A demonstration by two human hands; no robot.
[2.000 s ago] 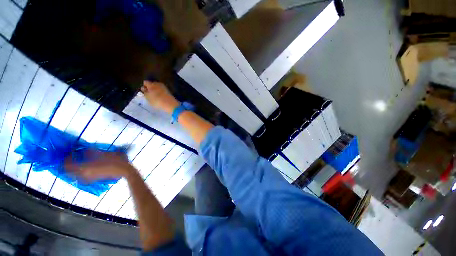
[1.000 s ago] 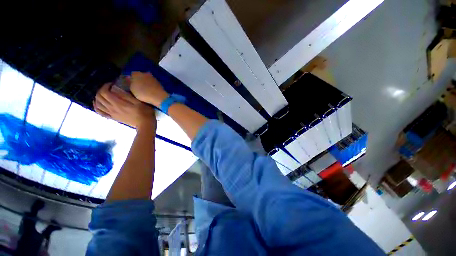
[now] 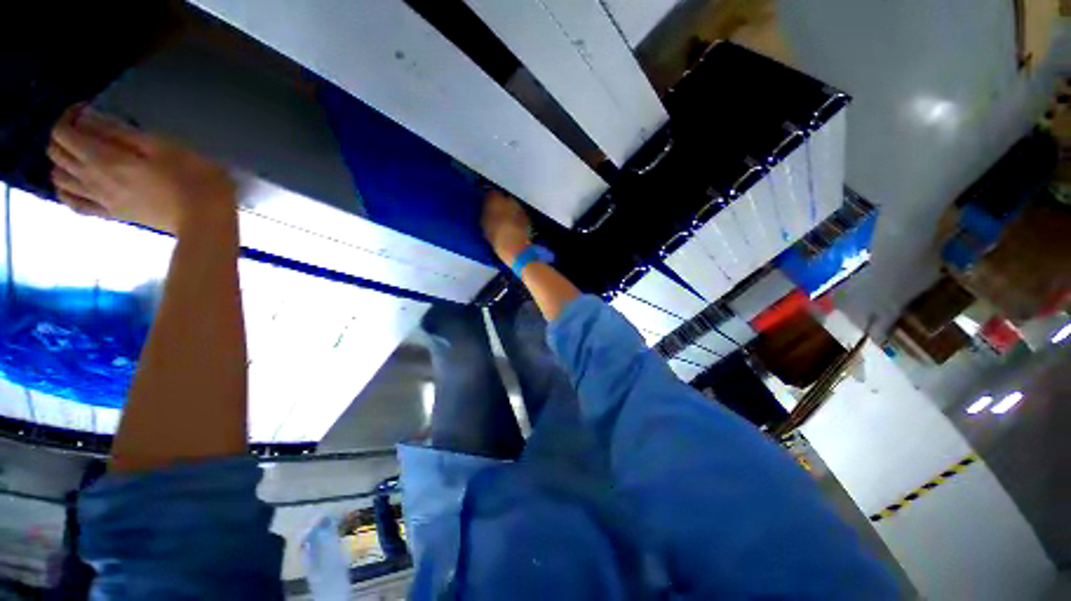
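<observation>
A long metal housing (image 3: 352, 241) lies in front of me, with a white narrow side and a broad face that is bare grey at the far left. Flat blue protective film (image 3: 411, 176) shows on the rest of that face. My left hand (image 3: 141, 170) holds the housing's far left end, fingers curled over its edge. My right hand (image 3: 505, 225), with a blue wristband, is closed at the film's near end; its fingertips are partly hidden. Crumpled blue film (image 3: 71, 346) lies on the white housings at left, below my left hand.
White housings (image 3: 470, 106) stand just beyond the film. A row of dark-faced housings with end loops (image 3: 752, 200) is to the right. Past it are a blue bin (image 3: 840, 252), cardboard (image 3: 828, 382) and a white surface with yellow-black tape (image 3: 928, 487). Cartons stand farther right.
My hands have moved apart, left hand to the far left end, right hand down the housing toward me. The blue film has come off the housing's left part, baring grey. The view has shifted.
</observation>
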